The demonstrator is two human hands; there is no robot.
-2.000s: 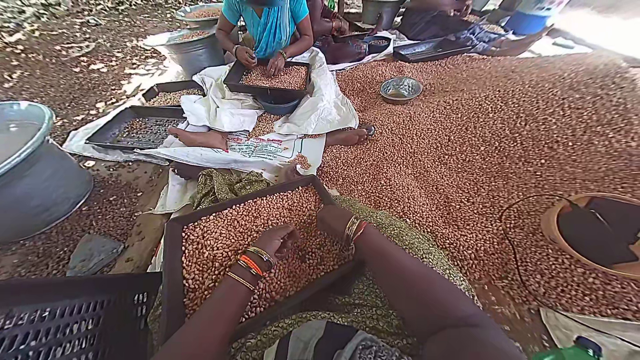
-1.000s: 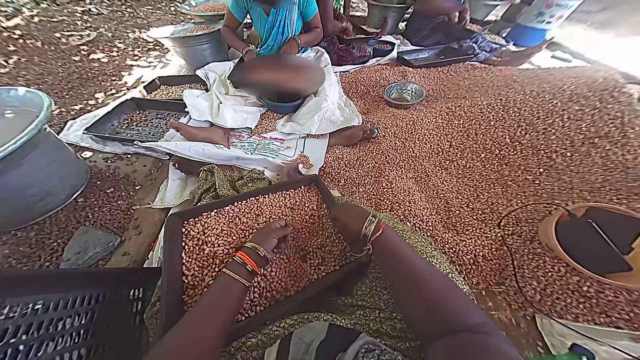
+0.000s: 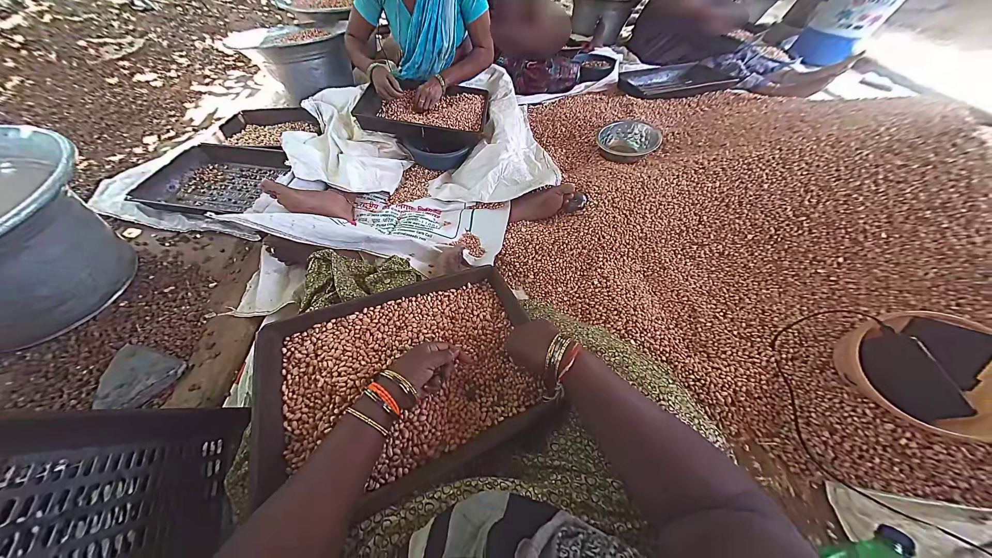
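A dark rectangular tray [image 3: 267, 372] lies tilted across my lap, filled with pinkish-brown shelled nuts or seeds [image 3: 333, 364], perhaps peanuts. Over its middle is my left hand [image 3: 426, 366], fingers bent and fingertips near one another just above the nuts; whether a nut is between them is too small to tell. My right hand [image 3: 533, 347] rests at the tray's right edge, its fingers curled at the rim and partly hidden by the hand itself. Both wrists wear bangles. Patterned green cloth [image 3: 612, 387] covers my legs under the tray.
A large heap of the same nuts [image 3: 744, 256] spreads to the right, with a metal bowl [image 3: 629, 141] on it. A wooden-coloured basin [image 3: 852, 364] holds dark flat items and a cable. At left are a metal tub [image 3: 62, 256] and a black crate [image 3: 116, 418]. A person sorts another tray [image 3: 484, 116] opposite.
The person opposite has both hands down in their tray, where a second ago one arm area was blurred. My left hand has stayed over the nuts, my right at the rim.
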